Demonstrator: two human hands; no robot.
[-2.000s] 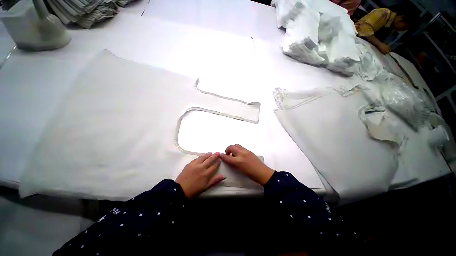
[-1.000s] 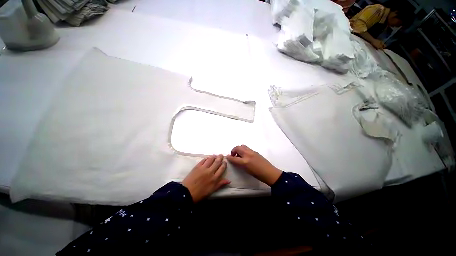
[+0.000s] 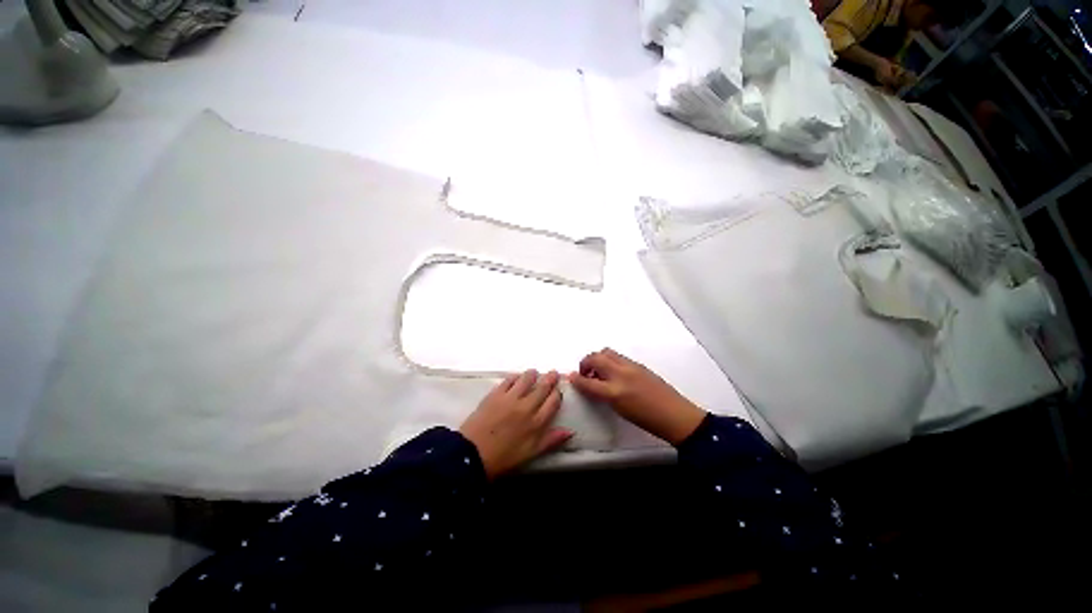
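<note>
An off-white vest body lies flat on the white table, its wide part at left and two straps pointing right. A deep U-shaped neckline edge with a darker border lies between the straps. My left hand rests flat on the near strap, fingertips at the neckline edge. My right hand is just right of it, thumb and curled fingers pinching the neckline edge near the strap's end. The far strap lies untouched. The near strap's end is partly hidden by my right hand.
A pile of off-white pieces lies at right, reaching the table's front edge. White bundles and clear plastic bags lie behind it. An off-white holder and folded stack are at far left. A person in yellow is at back right.
Both hands have moved right along the near strap's neckline edge, towards the strap's end. The whole view has shifted slightly, so the vest body appears further left.
</note>
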